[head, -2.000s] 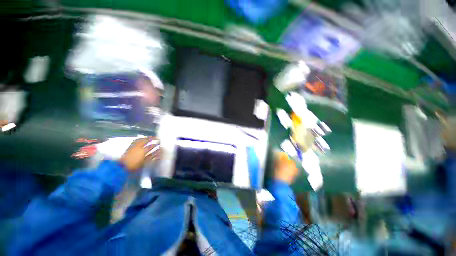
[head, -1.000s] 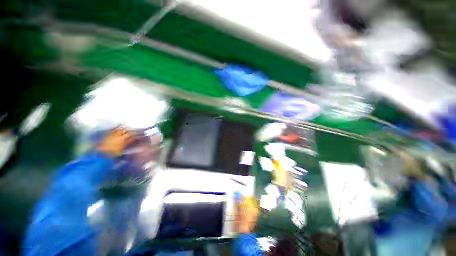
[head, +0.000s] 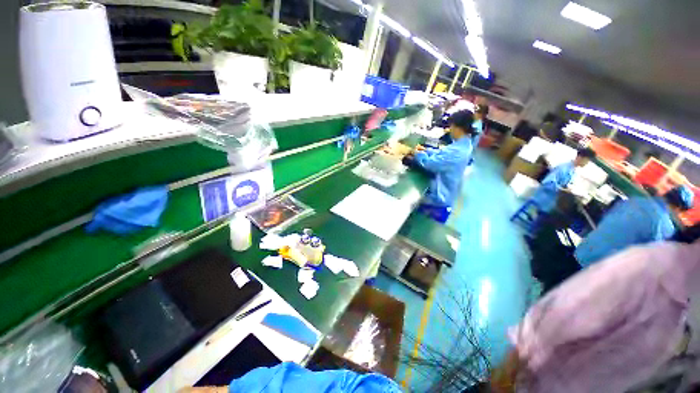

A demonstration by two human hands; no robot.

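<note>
A dark tablet [head: 242, 361] lies on the white mat [head: 178, 374], cut off by the bottom edge. My right sleeve crosses in front of the tablet's near side. Only a sliver of my right hand [head: 203, 389] shows at the bottom edge, left of the sleeve; its fingers are hidden. My left hand is out of the picture. A flat blue strip [head: 290, 328] lies on the mat's right part. A thin dark stick [head: 253, 308] lies near the mat's top edge. Behind the mat sits the black tray [head: 184, 303] with a white label.
White scraps [head: 308, 288] lie around silver-capped bottles [head: 311, 244]. A white bottle [head: 240, 232] stands near the rail. A white sheet [head: 372, 211] lies farther along the bench. A person in pink [head: 614, 322] is close at right; workers in blue [head: 449, 165] are beyond. A humidifier-like device [head: 70, 73] stands on the shelf.
The view has swung up and right, showing the room and the person in pink. My left hand, seen at the film stack before, is out of view. My right arm now reaches leftward across the tablet's near side.
</note>
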